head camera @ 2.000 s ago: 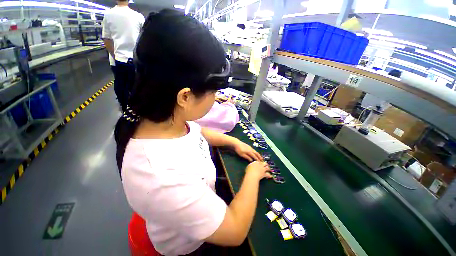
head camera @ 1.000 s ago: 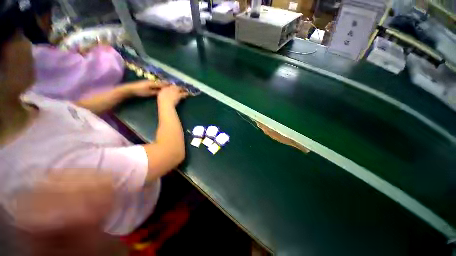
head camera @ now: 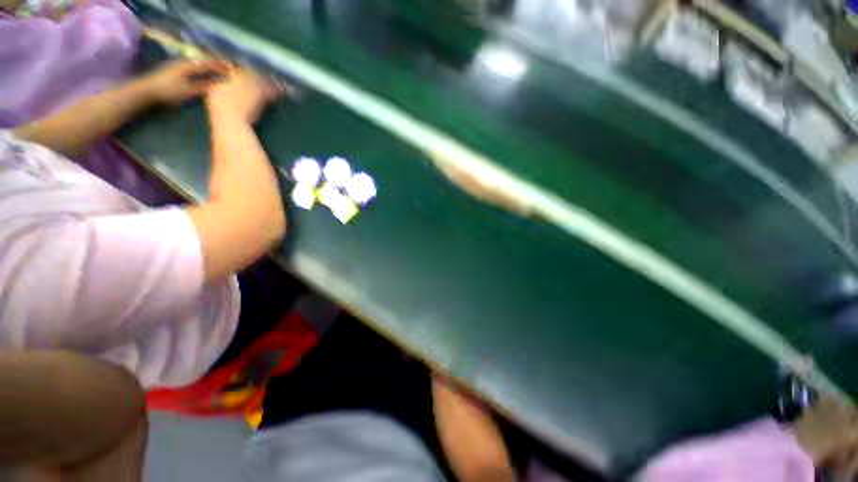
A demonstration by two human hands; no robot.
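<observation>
Three watch units (head camera: 337, 170) with bright white displays lie in a small group on the green bench (head camera: 405, 245), left of the picture's middle. Several pale battery cells (head camera: 344, 209) with yellow edges lie just in front of them. The picture is blurred. A brown, blurred stretch of bare arm is at the bottom left edge, close to the camera; no hand can be made out on it. Another bare forearm is at the bottom centre by the bench edge; whose it is cannot be told. Neither of my hands is clearly seen.
A neighbour in a pale pink top (head camera: 113, 273) has both hands on dark units at the upper left. Another pink sleeve (head camera: 734, 457) and a hand are at the lower right. A pale raised strip (head camera: 649, 264) with a torn brown patch (head camera: 484, 184) runs along the bench.
The view has swung right and down, so the watches and the neighbour sit further up and left. The shelf and blue bin have left view; the right-hand pink sleeve has come in.
</observation>
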